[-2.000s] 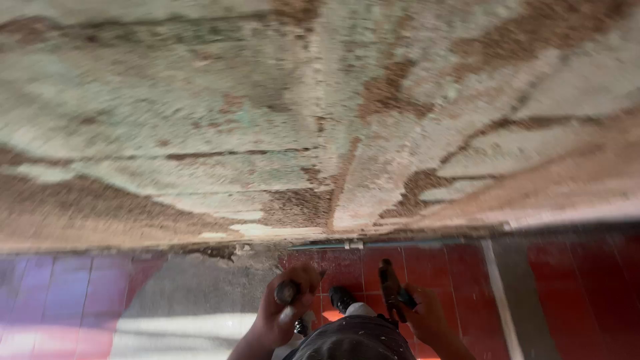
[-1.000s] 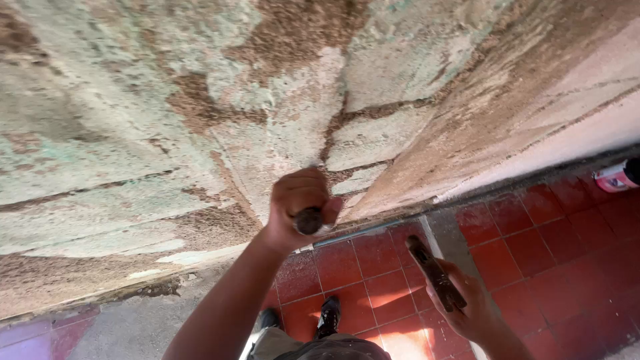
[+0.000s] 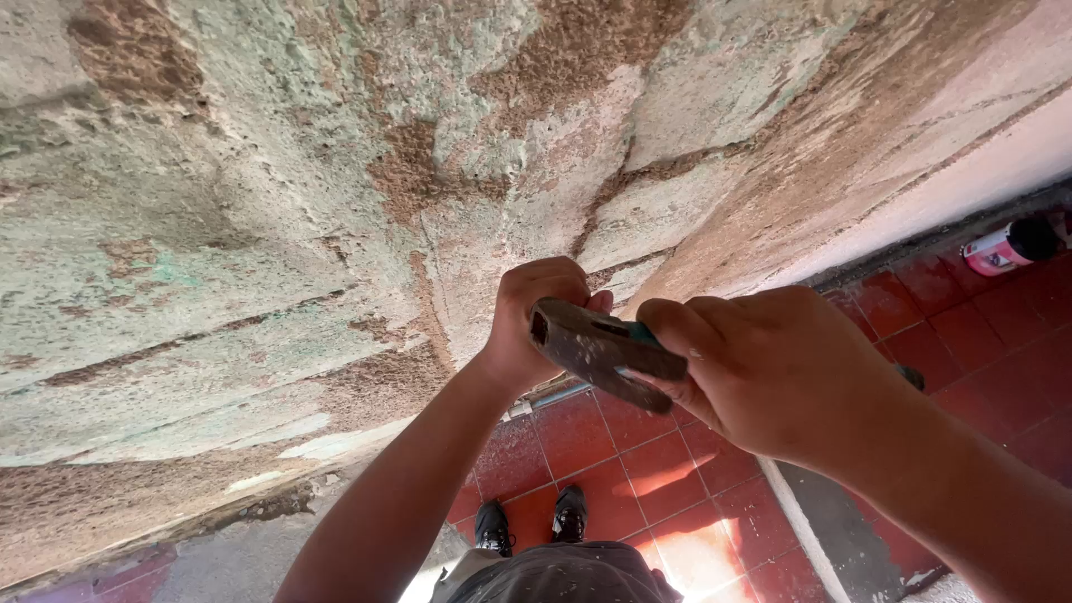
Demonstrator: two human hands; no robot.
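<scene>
Close to the wall with peeling pale green paint and bare brown patches (image 3: 276,201), my left hand (image 3: 536,310) is closed in a fist. A dark round-ended tool showed in it a second ago; now the hammer head hides most of it. My right hand (image 3: 754,360) grips a hammer by its handle near the head. The worn steel hammer head (image 3: 607,352) overlaps the lower right of my left fist in view; whether it touches the tool there, I cannot tell.
Red floor tiles (image 3: 603,435) lie below, where my dark shoes (image 3: 569,512) stand. A pink and white container with a black lid (image 3: 1001,251) lies by the wall's base at the right. A thin blue pipe (image 3: 561,394) runs along the wall foot. Grey cement (image 3: 226,553) covers floor at the lower left.
My left hand has risen from waist level to the wall. My right hand has brought the hammer up from the lower right to beside the left fist. The view has shifted along the wall.
</scene>
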